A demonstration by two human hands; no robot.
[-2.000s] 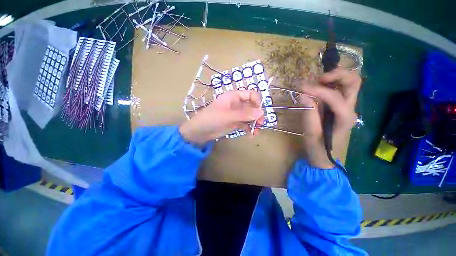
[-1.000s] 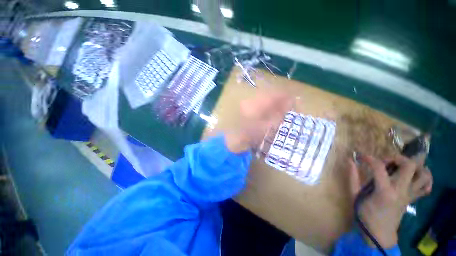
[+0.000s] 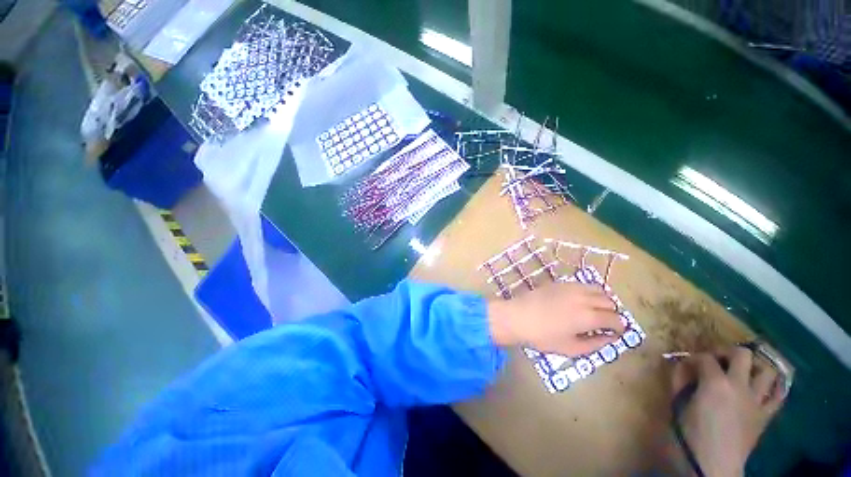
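A panel of round circuit boards (image 3: 608,352) lies on the tan board, partly hidden under my left hand (image 3: 558,319). My left fingers are bent over the panel; whether they pinch anything cannot be told. A ladder-like wired strip piece (image 3: 519,265) lies at the panel's upper left, with another wired strip (image 3: 586,250) along its upper edge. My right hand (image 3: 732,405) is at the board's right side, apart from the panel. It is closed around the soldering iron, whose black cord (image 3: 684,430) hangs past the wrist; the handle is mostly hidden.
Loose wired strips (image 3: 532,177) lie at the tan board's (image 3: 504,419) far corner. Stacked wired panels (image 3: 420,182), an unwired panel (image 3: 359,140) on white sheet and a larger pile (image 3: 257,79) lie left. Blue bins (image 3: 154,158) stand beside the bench. A silvery coil (image 3: 782,365) is at right.
The view has turned left, showing more bench. My left hand has come down over the panel from its upper left. A ladder-like wired piece now shows clearly beside the panel. My right hand remains at the right.
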